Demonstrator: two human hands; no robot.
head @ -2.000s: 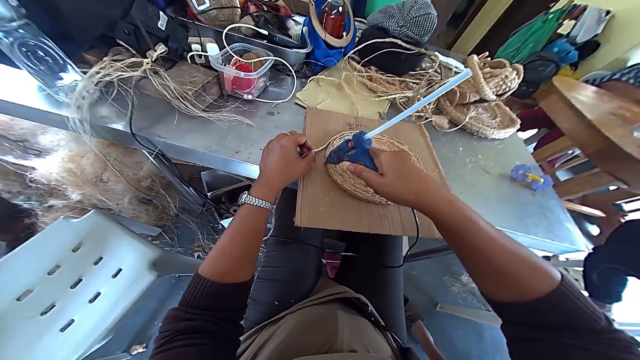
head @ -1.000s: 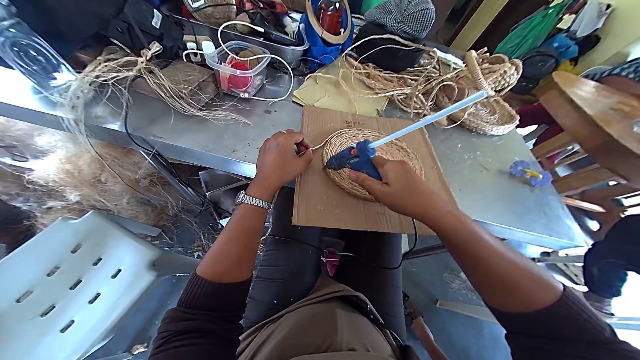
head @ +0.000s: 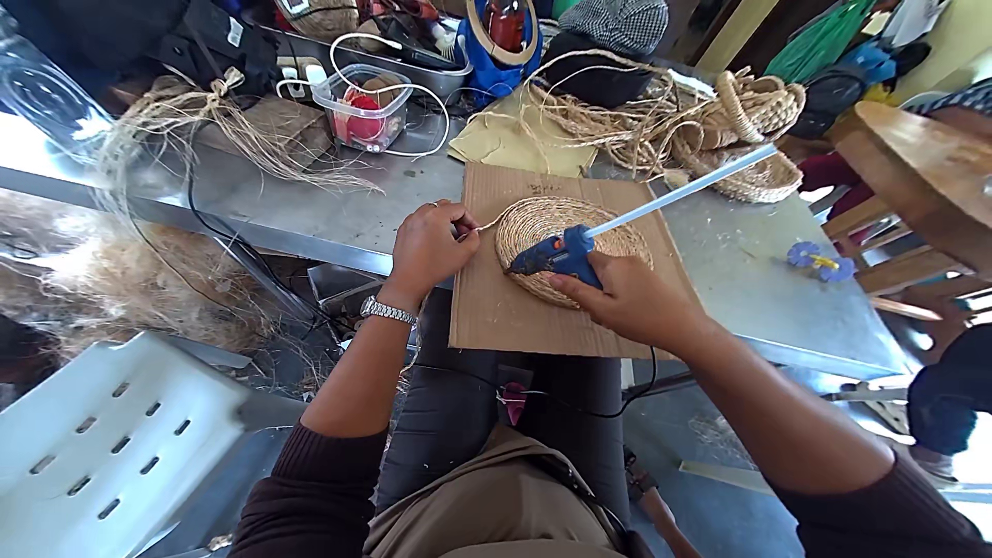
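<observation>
A round coiled mat of braided natural fibre (head: 535, 221) lies on a sheet of corrugated cardboard (head: 496, 318). My right hand (head: 632, 291) grips a blue hot glue gun (head: 566, 256) above the mat, its nozzle at the mat's left lower edge. A long clear glue stick (head: 682, 191) sticks out of the gun's back. My left hand (head: 434, 242), at the left edge of the cardboard, pinches the loose braided cord (head: 488, 225) that runs from the mat's outer coil. The cord hangs on below that hand.
Behind the cardboard lie yellow paper (head: 511, 143), tangled braid (head: 620, 116) and woven fibre slippers (head: 756, 174). A plastic tub (head: 363, 116) and a bundle of loose fibre (head: 225, 105) sit on the metal table (head: 783, 287). A white plastic chair (head: 124, 434) stands at lower left.
The glue gun's nozzle has shifted down along the mat's left edge, and the glue stick has tilted lower. My left hand still holds the cord.
</observation>
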